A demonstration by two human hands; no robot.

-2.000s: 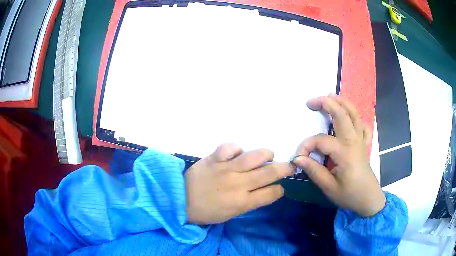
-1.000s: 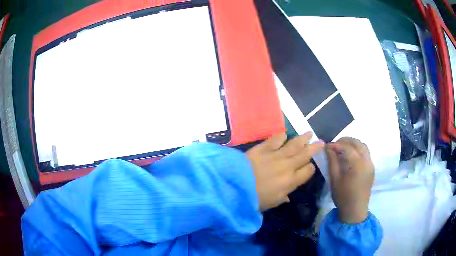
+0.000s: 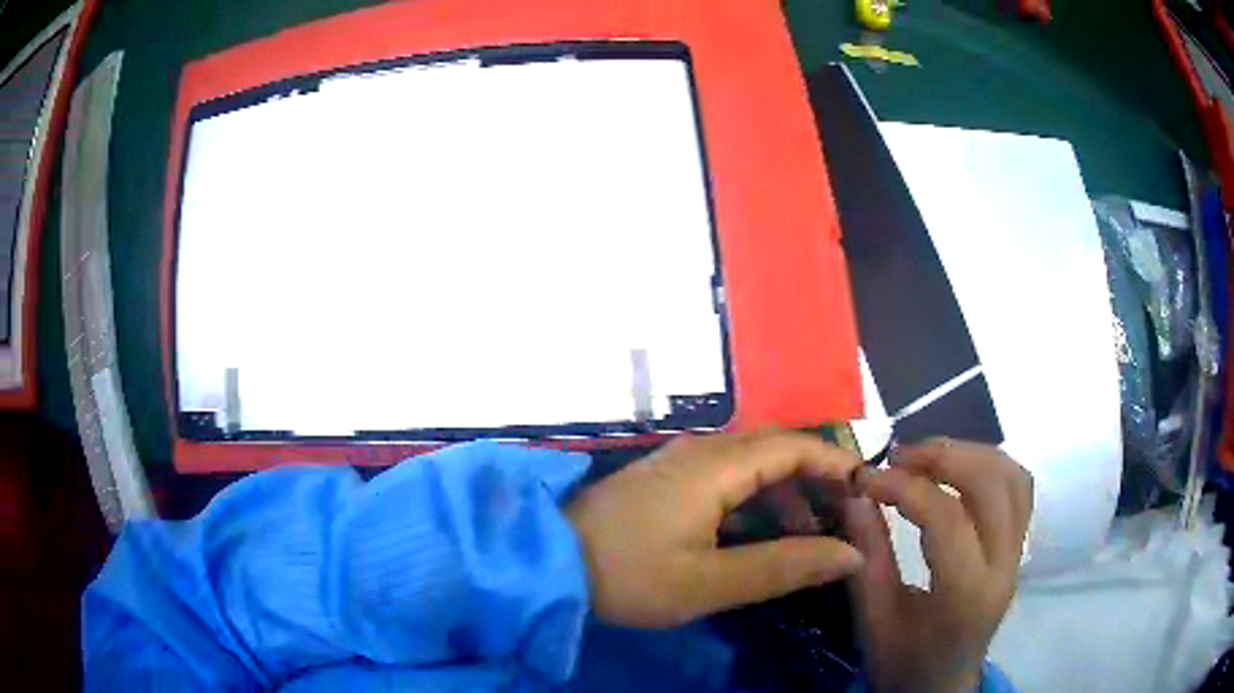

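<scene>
A white backlight panel (image 3: pixel 447 244) with a thin black notched border lies on a red foam pad (image 3: pixel 792 230). Two short greyish tape pieces stand upright at its lower edge, one at left (image 3: pixel 233 397) and one at right (image 3: pixel 642 383). Right of the foam lies a black adhesive tape sheet (image 3: pixel 904 257) on white backing. My left hand (image 3: pixel 704 521) and right hand (image 3: pixel 947 535) meet at the sheet's near end. Their fingertips touch or nearly touch at a small dark spot; what they pinch is too small and blurred to tell.
A long pale sticker sheet (image 3: pixel 92 298) lies left of the panel, beside another panel on red foam at the left rim. At right are a large white sheet (image 3: pixel 1022 257), a clear plastic bag (image 3: pixel 1150 339) and heaped white film (image 3: pixel 1123 609). A yellow object (image 3: pixel 874 12) lies at the back.
Both hands have left the panel's lower right corner for the black sheet's near end. The view has swung, so the panel sits further left. Both grey tape pieces now show clearly.
</scene>
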